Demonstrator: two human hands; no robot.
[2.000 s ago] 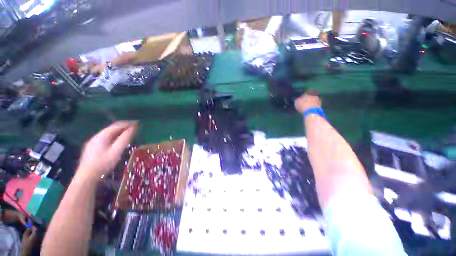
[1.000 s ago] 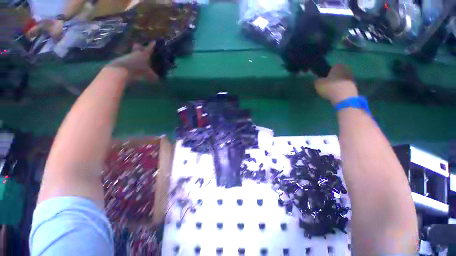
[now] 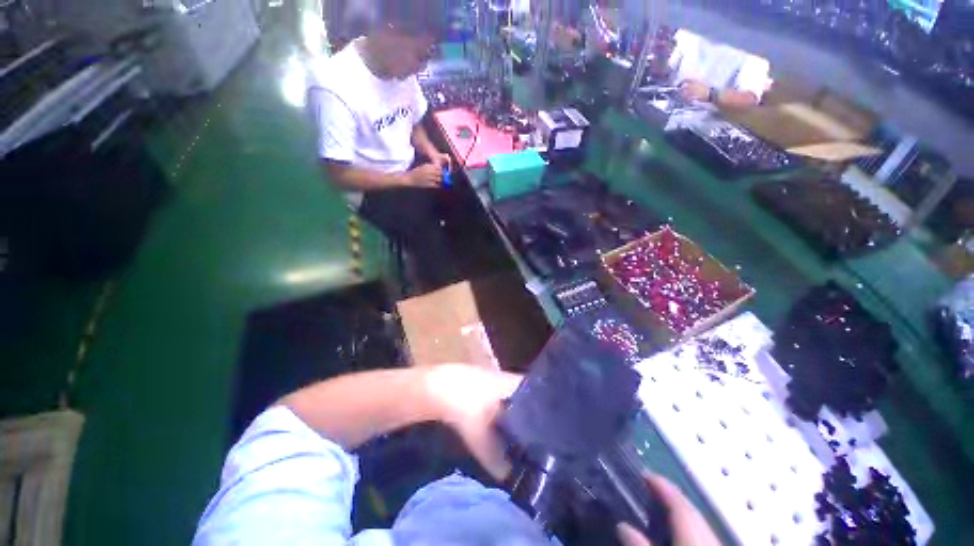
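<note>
My left hand (image 3: pixel 478 416) and my right hand (image 3: pixel 675 516) hold a stack of dark blocks (image 3: pixel 577 400) between them over my lap, at the near edge of the bench. The hands and the block are blurred, and the fingers are partly hidden behind it. The white foam tray (image 3: pixel 718 427) lies to the right, with small black parts (image 3: pixel 863 507) heaped on its near right end. A large pile of black parts (image 3: pixel 835 347) lies at its far edge. The open carton (image 3: pixel 684 279) of red-silver pieces stands beyond the tray.
A striped panel (image 3: pixel 580 296) and loose red-silver pieces lie beside the carton. A green box (image 3: pixel 516 174) stands farther along the bench, near a seated person (image 3: pixel 374 117) in a white shirt. A brown carton (image 3: pixel 449 325) is below the bench edge. Another person sits across.
The view has swung left. Both hands have come back from the far side of the bench to near my lap and now hold the dark stack. More black parts are piled beyond the tray.
</note>
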